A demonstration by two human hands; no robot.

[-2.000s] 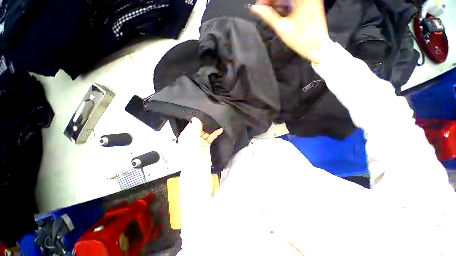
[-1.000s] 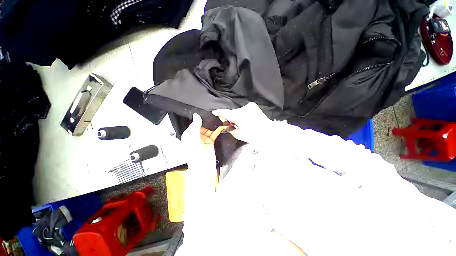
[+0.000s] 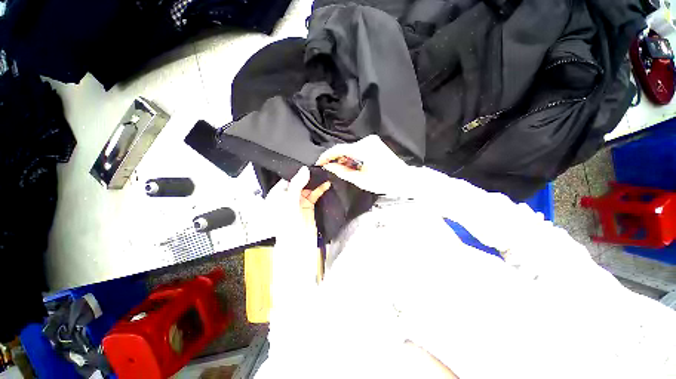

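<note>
A dark jacket lies in a heap before me, with a metal zip on its right part. My left hand pinches the folded edge of a dark panel at the table's front. My right hand is just right of it, at the same edge, fingers closed around small reddish thread snips that are mostly hidden in the hand. Whether the snips touch the cloth is too small to tell.
On the white table lie a smartphone, a silvery box, two black spools and a checked swatch. Dark garments edge the left. Red stools and blue crates stand on the floor. A dark red object lies far right.
My right hand came down from the top of the heap to the panel edge, then moved slightly up along it. My left hand stays on the edge.
</note>
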